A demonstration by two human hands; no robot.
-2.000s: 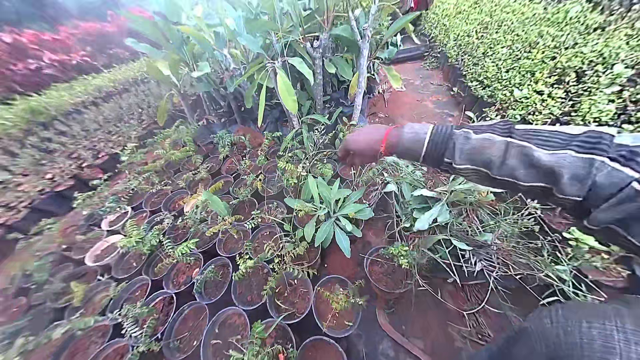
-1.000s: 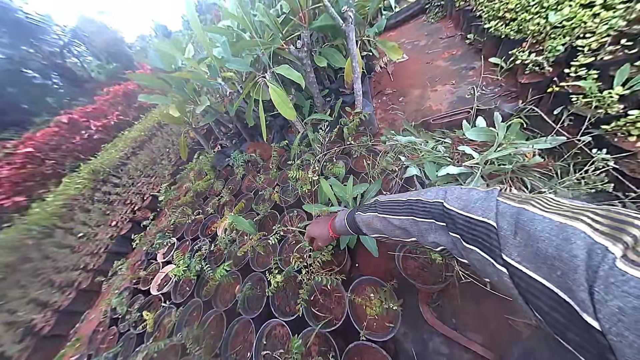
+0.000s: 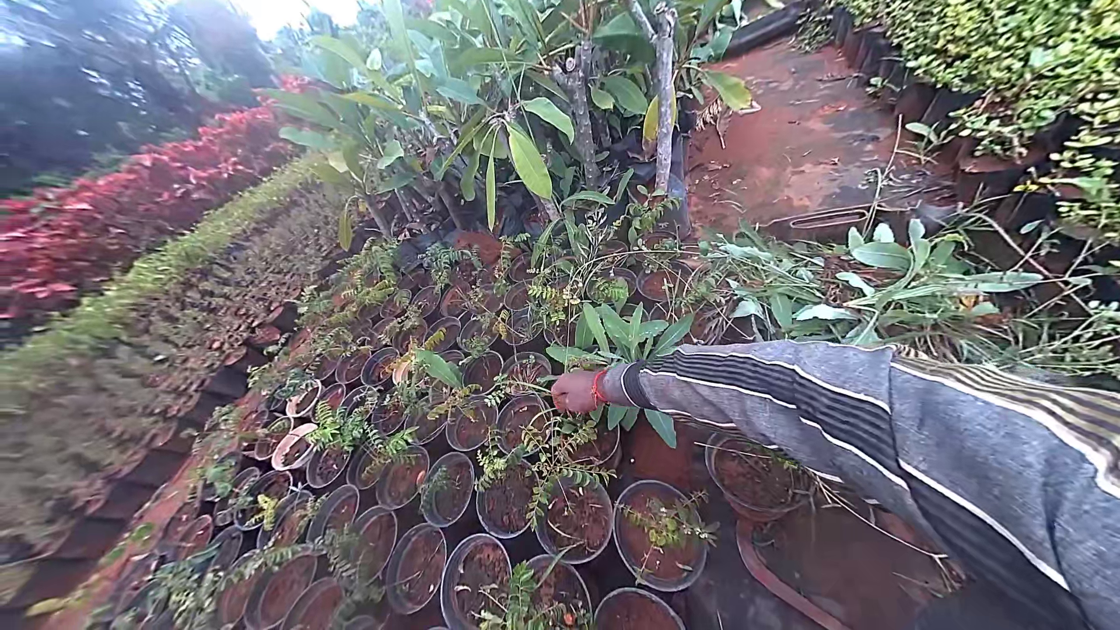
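My right hand (image 3: 574, 392), with a red band at the wrist and a grey striped sleeve, reaches in from the right over the potted seedlings. Its fingers are bent down at a small plant among the pots; whether they grip a stem is too small to tell. A broad-leaved green plant (image 3: 632, 332) grows right beside the wrist. Below the hand stand black plastic pots of reddish soil, one with a feathery seedling (image 3: 560, 472) and another pot (image 3: 662, 534) with a small sprig. My left hand is out of view.
Pulled weeds (image 3: 884, 289) lie in a heap above the forearm. Plumeria-like shrubs (image 3: 525, 114) stand behind the pots. A reddish dirt path (image 3: 779, 131) runs at the upper right beside a green hedge (image 3: 989, 61). A curved brown strip (image 3: 779, 577) lies on the ground at the lower right.
My right hand has moved from above the broad-leaved plant to its lower left, among the pots. The view has shifted.
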